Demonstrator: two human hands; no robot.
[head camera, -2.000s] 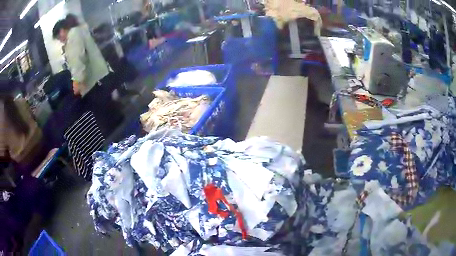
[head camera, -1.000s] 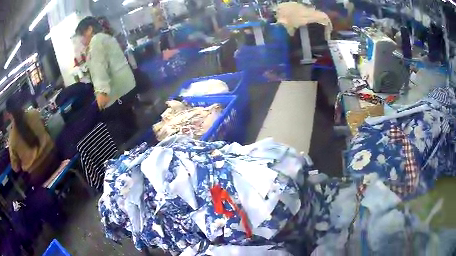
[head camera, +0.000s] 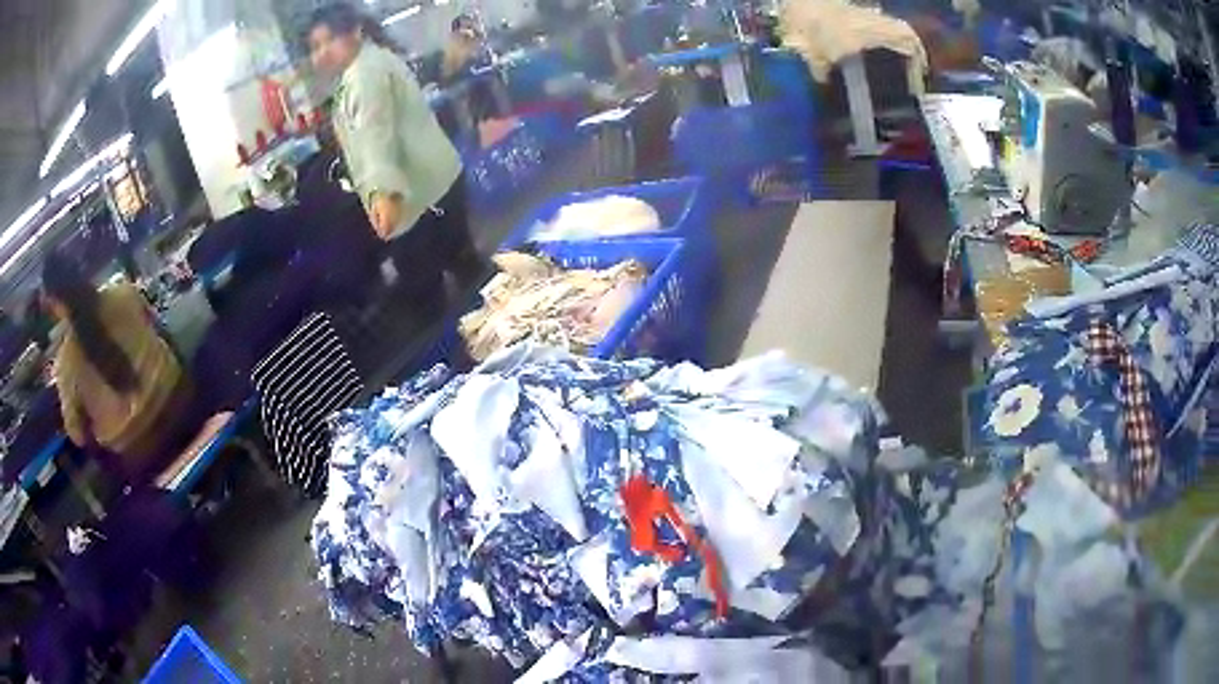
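Neither of my hands is in the picture. A large loose heap of floral garment pieces (head camera: 535, 494), blue with pale reverse sides, lies nearest me. A bright red fabric strip (head camera: 655, 521) lies on its front. At the right a darker blue floral pile (head camera: 1069, 401) with white flowers has a red-brown and white checked strip (head camera: 1134, 414) across it. Pale blue-white pieces lie blurred at the lower right, beside a strip of olive-green surface (head camera: 1190, 535) at the edge.
Beyond the heap stand blue crates (head camera: 668, 301) with cream and white cloth. A long pale bench (head camera: 822, 287) runs behind. A white sewing machine (head camera: 1063, 154) stands at upper right. A person in pale green (head camera: 394, 134) stands left; another sits. A black-and-white striped cloth (head camera: 310, 401) hangs left.
The view has swung left, so the heap, crates and bench sit further right in the picture. The standing person has shifted right, with the face now turned more this way. No hand has appeared.
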